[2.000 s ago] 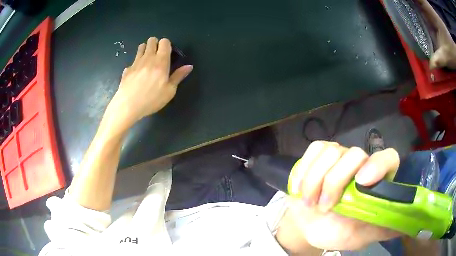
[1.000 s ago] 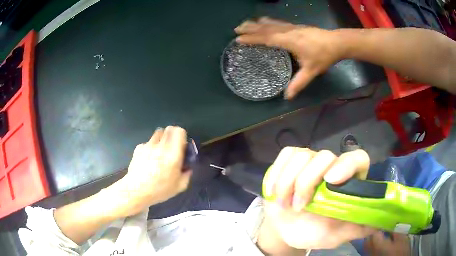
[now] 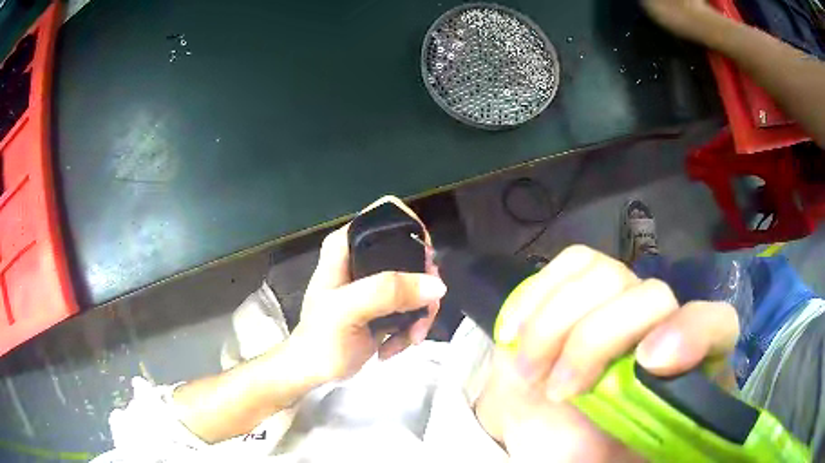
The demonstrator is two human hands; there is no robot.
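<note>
My left hand (image 3: 348,312) holds a palm-sized black plastic housing (image 3: 384,240) just off the bench's front edge, its thumb across the lower face. My right hand (image 3: 588,335) grips the lime-green electric screwdriver (image 3: 633,411), with its black nose pointing left. The thin silver bit (image 3: 420,241) is at the housing's upper right part; whether it touches a screw there is too small to tell. A round dish (image 3: 491,66) with a dotted face full of silver screws lies on the bench beyond.
The dark green bench (image 3: 271,118) has loose screws at far left and right. A red tray (image 3: 36,199) stands at left, another red tray (image 3: 746,99) at right. Another person's arm (image 3: 760,54) reaches over the right tray. A red stool (image 3: 755,185) and a foot are below.
My left hand picked up the housing from the bench and brought it to the bit. The other person's hand set the screw dish down, let go and drew back right.
</note>
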